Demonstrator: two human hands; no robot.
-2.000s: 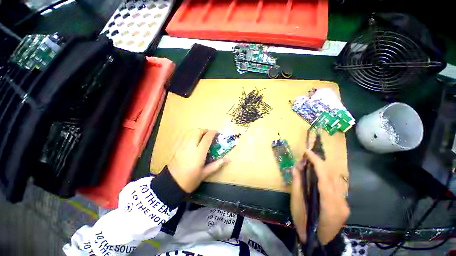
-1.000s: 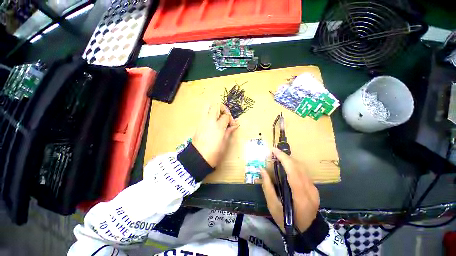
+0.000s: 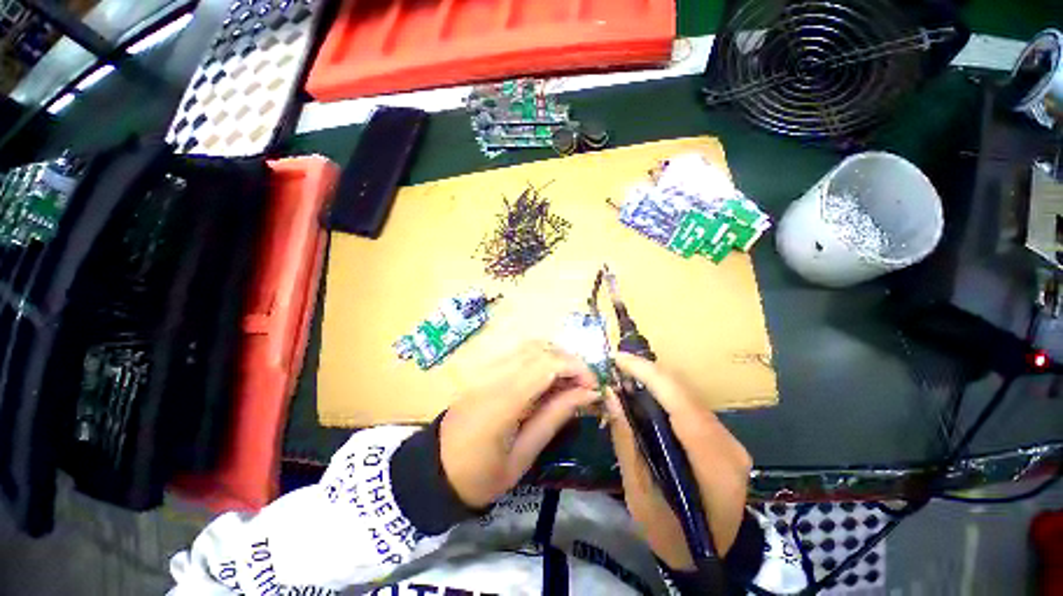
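Note:
My right hand [image 3: 688, 466] holds the black soldering iron [image 3: 659, 431], its metal tip and thin side arm pointing up over the cardboard mat [image 3: 688, 338]. My left hand [image 3: 513, 419] has its fingertips together at a small circuit board [image 3: 586, 338], beside my right fingers. The board is partly hidden by the fingers and washed out by glare. Whether a lead is pinched there cannot be told. Another circuit board [image 3: 445, 331] lies on the mat to the left. A loose pile of dark leads [image 3: 525, 233] lies mid-mat. Fanned boards [image 3: 699, 221] lie at the mat's right.
A grey-white pot [image 3: 857, 227] stands right of the mat, a round fan [image 3: 810, 64] behind it. A phone [image 3: 377, 171], black board trays [image 3: 152, 326] and a red tray [image 3: 274, 314] are at left. A red divided tray [image 3: 495, 41] and populated boards [image 3: 519, 116] are at the back.
My left hand has moved from the lead pile down to the board by my right hand, uncovering the left board. Earlier, it was at that left board. The iron has come left from near the fanned boards.

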